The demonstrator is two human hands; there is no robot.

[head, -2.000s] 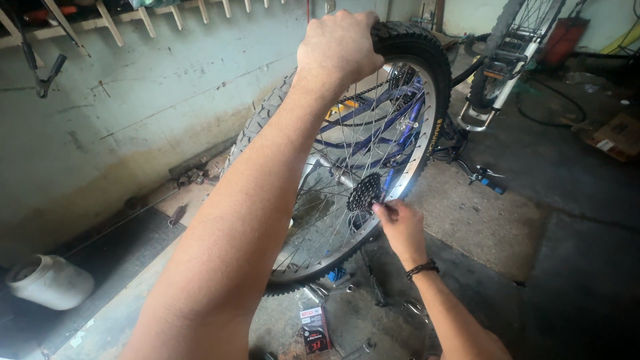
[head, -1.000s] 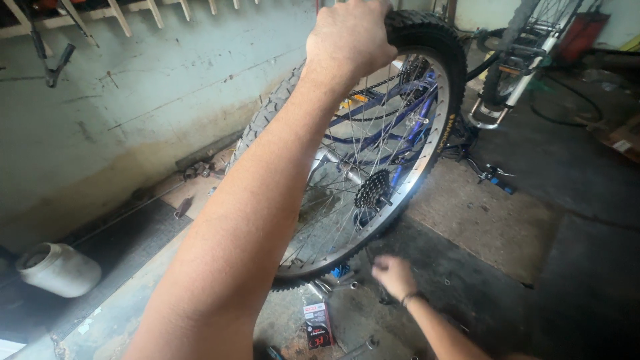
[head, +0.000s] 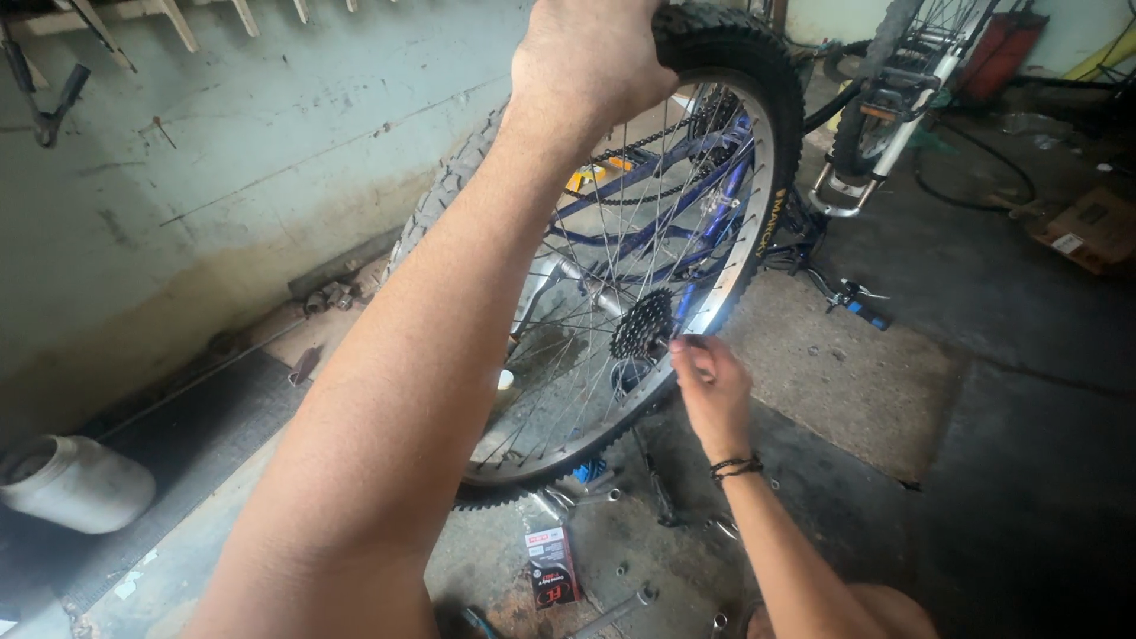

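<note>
A bicycle wheel with a knobby black tire point(head: 781, 115) stands upright and tilted. My left hand point(head: 590, 62) grips the top of the tire. My right hand point(head: 710, 377), with a dark bracelet at the wrist, has its thumb and forefinger at the axle end beside the cassette sprockets point(head: 642, 324); whether it pinches the axle or a small part there cannot be told. The silver hub point(head: 603, 295) and spokes show at the wheel's center. Behind the wheel is a blue bicycle frame point(head: 728, 186) with a chain.
Wrenches point(head: 612, 614), a red-and-black box point(head: 551, 568) and small metal parts lie on the floor below. A white plastic tub point(head: 80, 484) lies tipped at left. Another bicycle's fork point(head: 896, 142), a brake lever with blue grip point(head: 865, 311) and a cardboard box point(head: 1092, 226) are at right.
My right hand was at the axle, dropped away below the wheel, and is back up at the axle end now. My left hand has stayed on the tire.
</note>
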